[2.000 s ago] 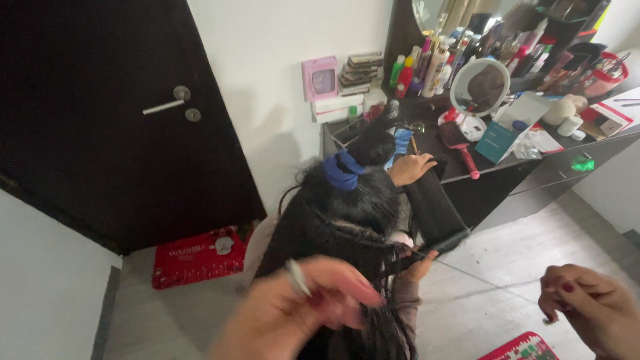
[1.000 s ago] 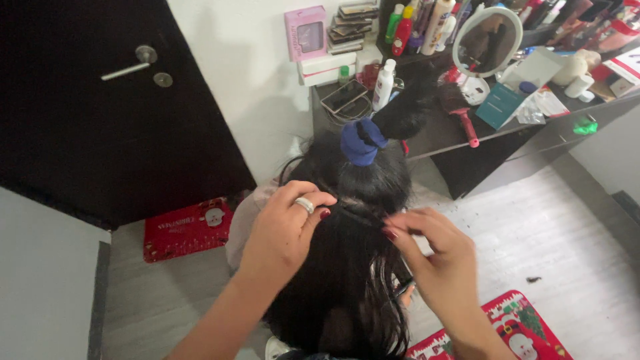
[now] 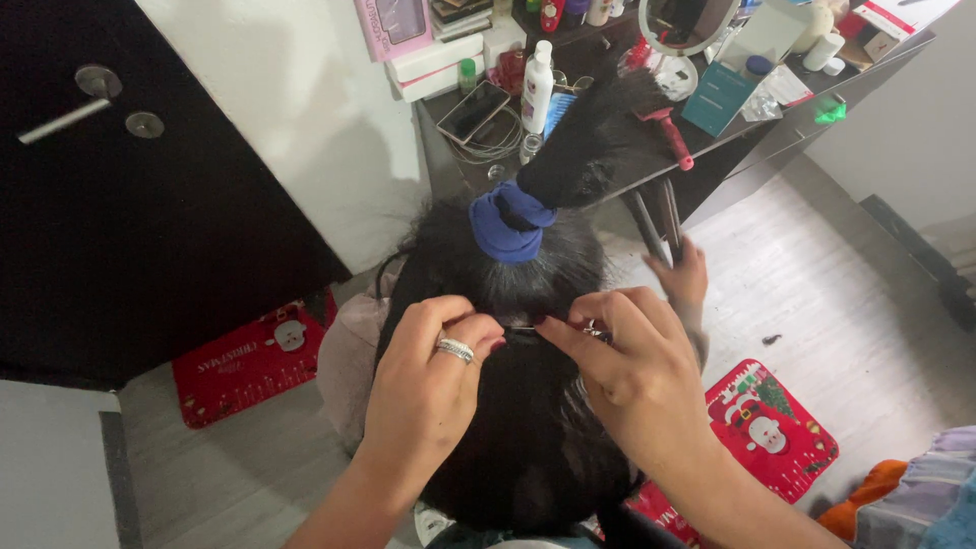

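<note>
Both my hands are at the back of a seated person's head of long black hair (image 3: 526, 435). My left hand (image 3: 435, 374) has its fingertips pinched together, a ring on one finger. Opposite it, my right hand (image 3: 633, 358) pinches too, and a thin light line, perhaps a thread or wire, spans the gap between them against the hair. Above, a blue fabric scrunchie (image 3: 509, 221) holds the upper hair in a ponytail (image 3: 587, 145). The seated person's hand (image 3: 682, 271) grips a dark hair straightener (image 3: 657, 221) at the right.
A dark dresser stands ahead with a white bottle (image 3: 538, 88), a phone (image 3: 474, 112), a pink-handled brush (image 3: 671, 137), a round mirror (image 3: 686, 23) and a teal box (image 3: 715, 97). A dark door (image 3: 137, 229) is at left. Red Christmas mats (image 3: 252, 358) lie on the floor.
Two seconds ago my hands were apart; they have come together at the head. The seated person's hand and the straightener have moved out to the right of the head. The view has moved closer.
</note>
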